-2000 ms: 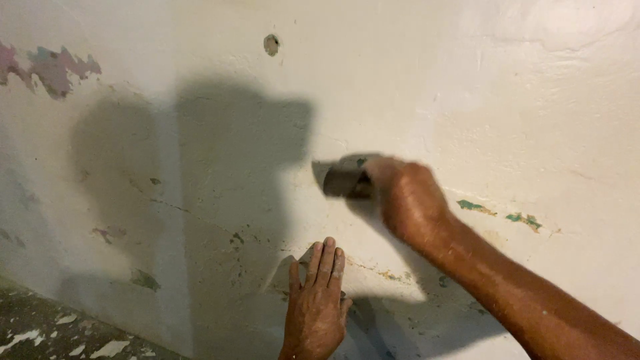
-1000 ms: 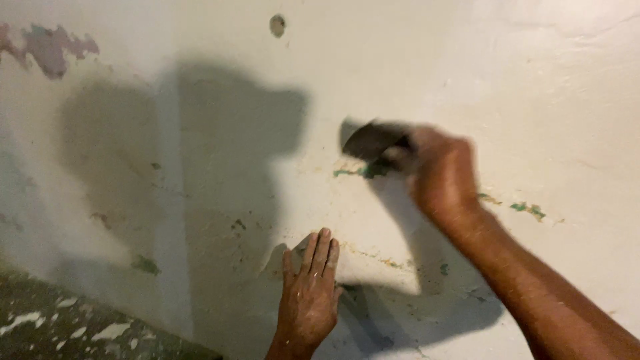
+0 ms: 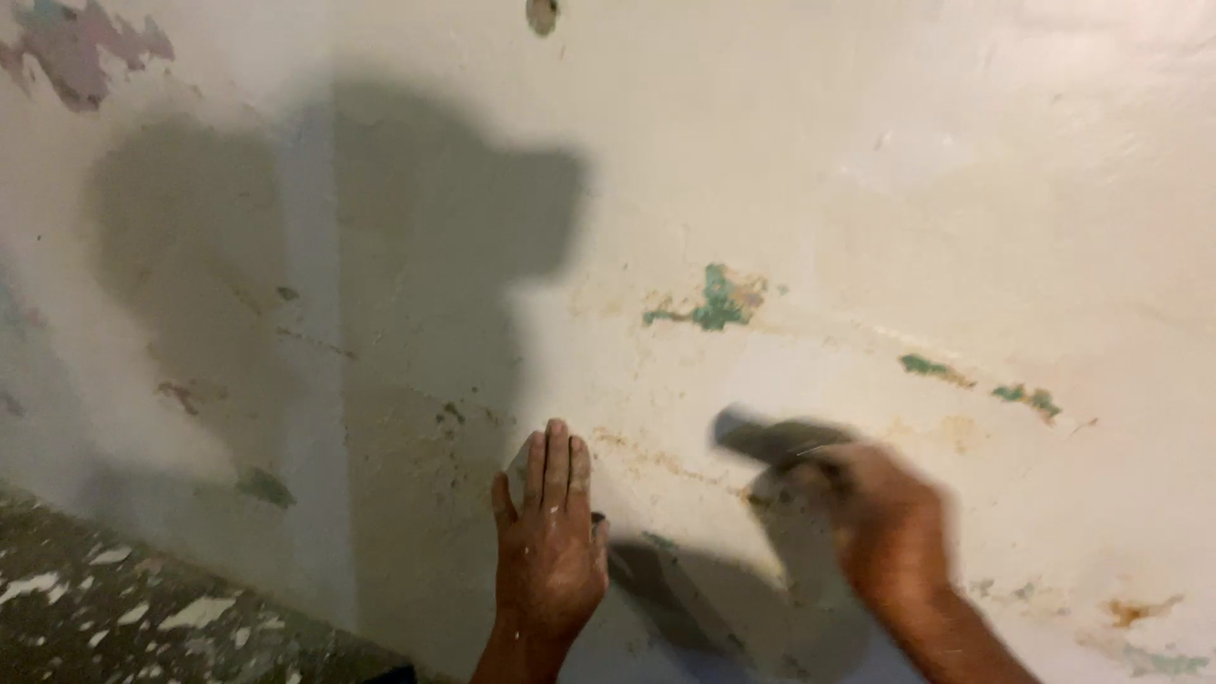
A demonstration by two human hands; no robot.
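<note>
My right hand (image 3: 893, 513) grips a scraper with a dark, broad blade (image 3: 779, 437), blurred by motion, at or close to the painted wall (image 3: 950, 237). To the left, my left hand (image 3: 551, 541) lies against the wall, back toward me, three fingers pointing up. A thin grey edge shows beside its fingers and a small dark end by its right side; whatever lies under the palm is mostly hidden. Above the scraper, a green patch (image 3: 719, 299) is exposed in the cream paint, and smaller green patches (image 3: 936, 369) lie to its right.
A round hole (image 3: 542, 15) sits in the wall at the top. Purplish bare paint (image 3: 81, 52) shows at upper left. Along the wall's foot, the dark floor (image 3: 123, 617) is strewn with pale paint flakes. Shadows of a head and arms fall across the wall.
My right hand has moved down with the scraper from the upper green patch. That patch shows larger and fully uncovered now. My left hand stays about where it was on the wall.
</note>
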